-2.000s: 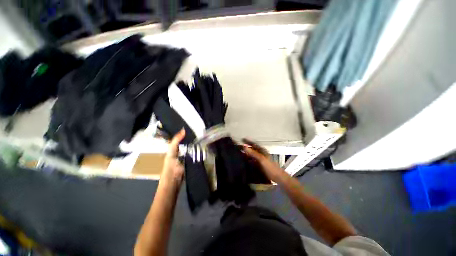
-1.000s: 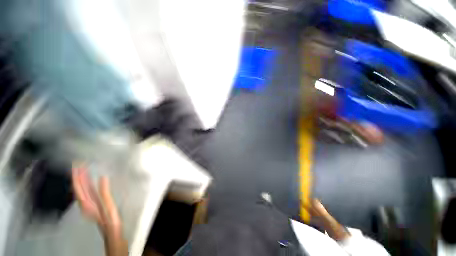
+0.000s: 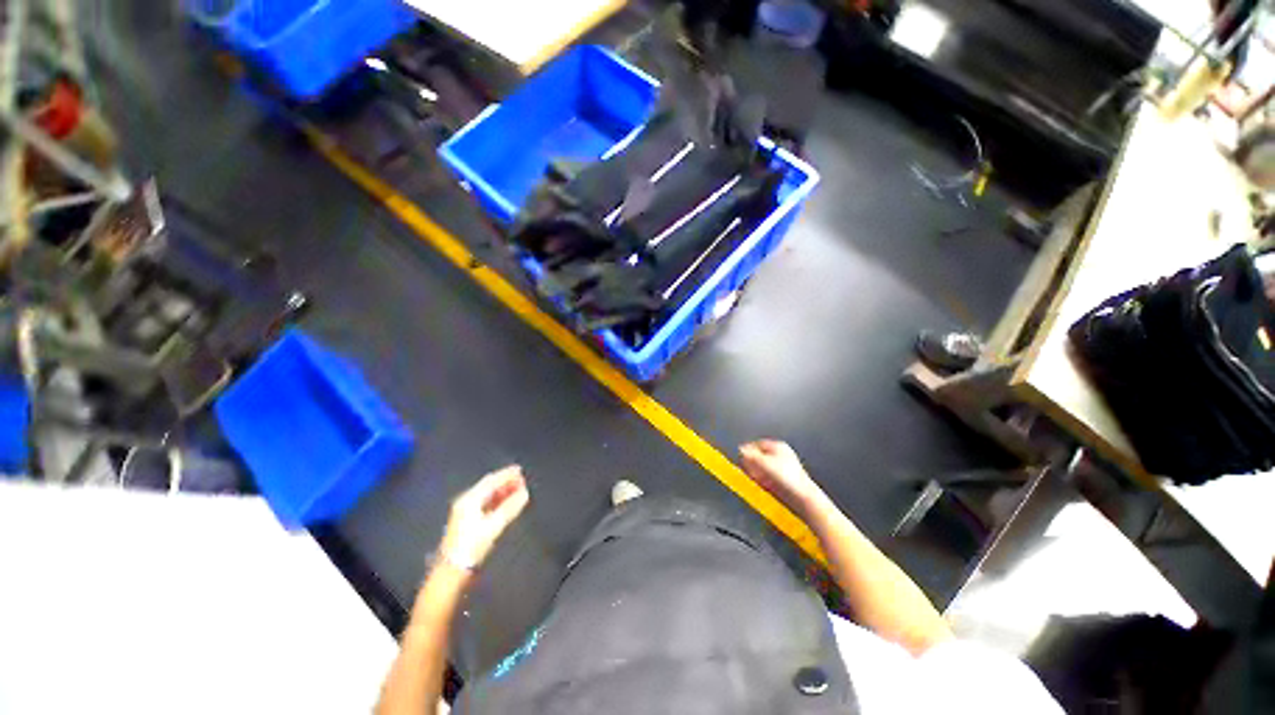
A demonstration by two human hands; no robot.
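Note:
My left hand (image 3: 484, 514) is low in front of me, left of my dark grey apron, with its fingers curled in and nothing seen in it. My right hand (image 3: 778, 472) is right of the apron, above the yellow floor line, also curled and empty. Ahead on the floor stands a blue crate (image 3: 699, 326) with black sewn pieces (image 3: 636, 210) that show thin pale zipper lines. The pieces heap over its rim. Neither hand touches them.
An open blue crate (image 3: 552, 119) adjoins the filled one. Another blue crate (image 3: 311, 426) is at left. A pale-topped table (image 3: 1189, 224) at right bears black stacked work (image 3: 1182, 366). A white surface (image 3: 168, 601) is at lower left. A yellow line (image 3: 545, 324) crosses the floor.
The black tied bundle and the shelf are out of view; my hands have let the bundle go. The view has turned to the aisle and the blue crates.

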